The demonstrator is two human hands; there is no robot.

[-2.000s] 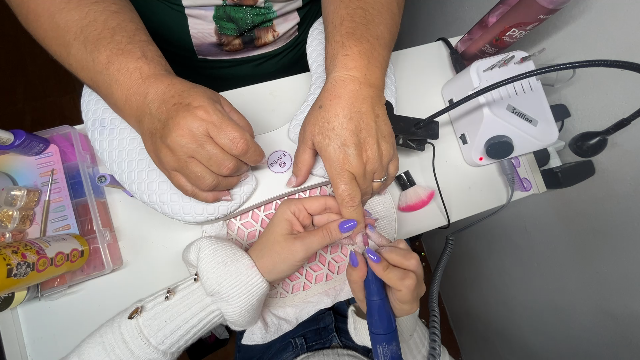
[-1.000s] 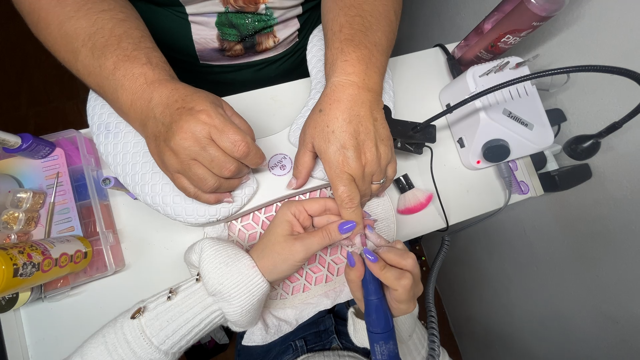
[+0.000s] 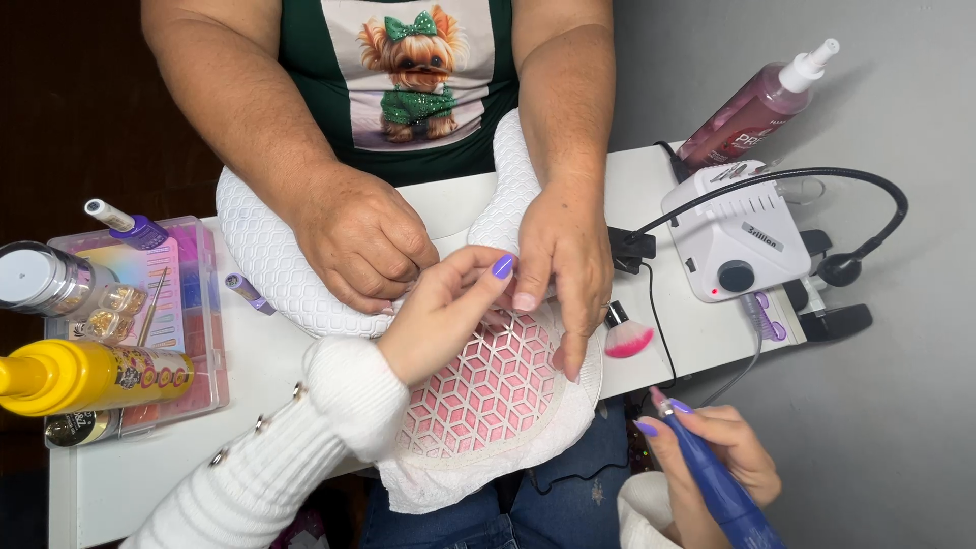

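Observation:
My left hand (image 3: 450, 309), in a white knit sleeve with purple nails, is at the other person's fingers above a pink-and-white patterned mat (image 3: 488, 389); whether it grips a finger is hidden. Between thumb and fingers, my right hand (image 3: 713, 450) holds a blue nail drill handpiece (image 3: 717, 484), its pinkish bit pointing up and left, apart from the other person's hands. The other person's hand (image 3: 568, 267) on the right has its fingers pointing down over the mat's edge. Their other hand (image 3: 366, 236) rests curled on a white textured armrest (image 3: 267, 267).
At right on the white table stand a white nail drill unit (image 3: 732, 236), a pink spray bottle (image 3: 751, 110), a gooseneck lamp (image 3: 839, 267) and a pink-tipped brush (image 3: 627, 335). At left are a plastic case (image 3: 217, 381), a yellow bottle (image 3: 91, 374), jars and a purple polish bottle (image 3: 145, 229).
My right hand has drawn the drill handpiece away from the other person's fingers, down and to the right. My left hand has turned, and the other person's right-side hand has shifted its fingers.

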